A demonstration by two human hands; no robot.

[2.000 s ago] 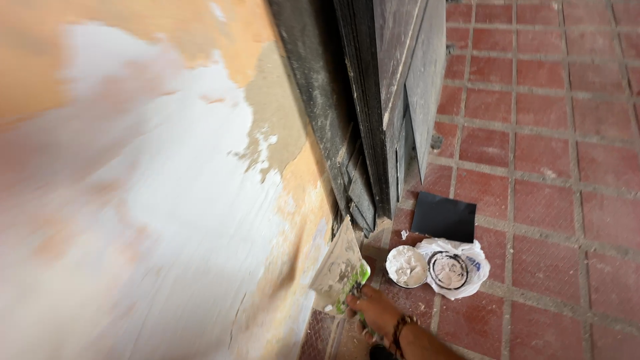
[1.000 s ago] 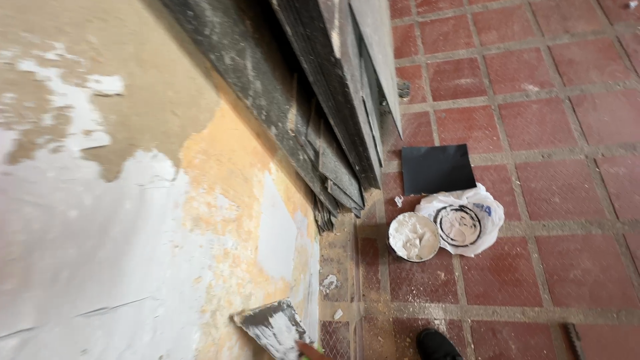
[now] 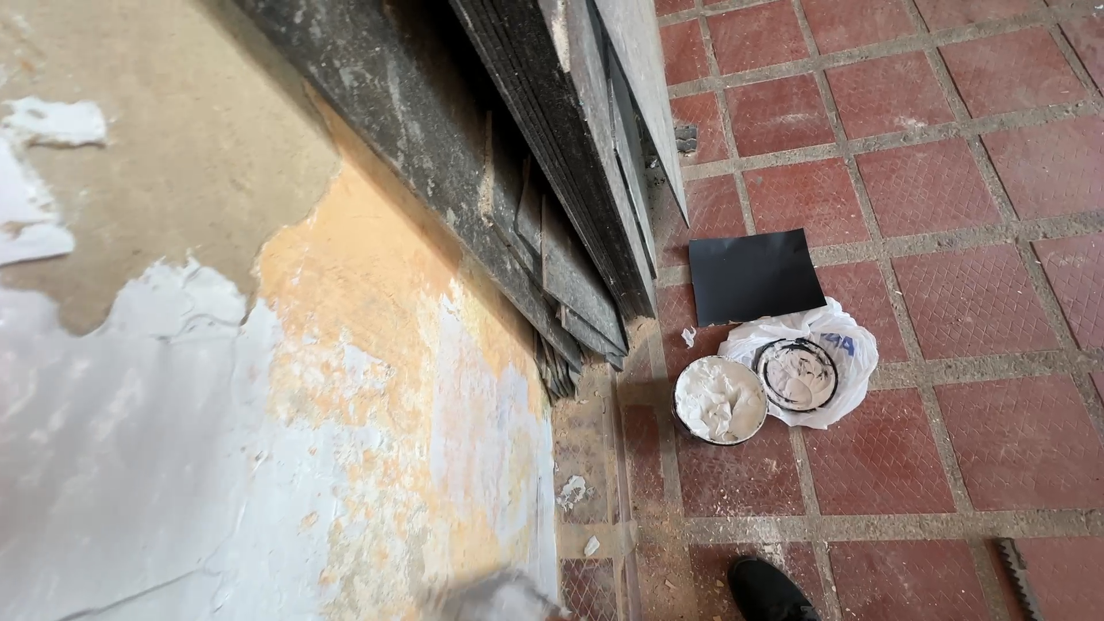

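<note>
At the bottom edge, a blurred putty knife blade lies close to the lower part of the patchy wall. Only a sliver of skin, perhaps a fingertip, shows beside it, so the hand on it is hidden below the frame. My left hand is out of view. An open tub of white putty stands on the tiles, touching a white plastic bag. On the bag sits a round lid smeared with putty. A sheet of black paper, perhaps sandpaper, lies flat behind them.
Dark, worn slabs or boards lean along the wall, their lower ends near the floor. A black shoe is on the red tiles at the bottom. A toothed strip lies at the lower right. Putty crumbs dot the floor by the wall.
My right hand, around the putty knife's green handle two seconds ago, has moved down almost out of frame. The blade, coated with putty a second ago, is now lower and blurred. The view has shifted.
</note>
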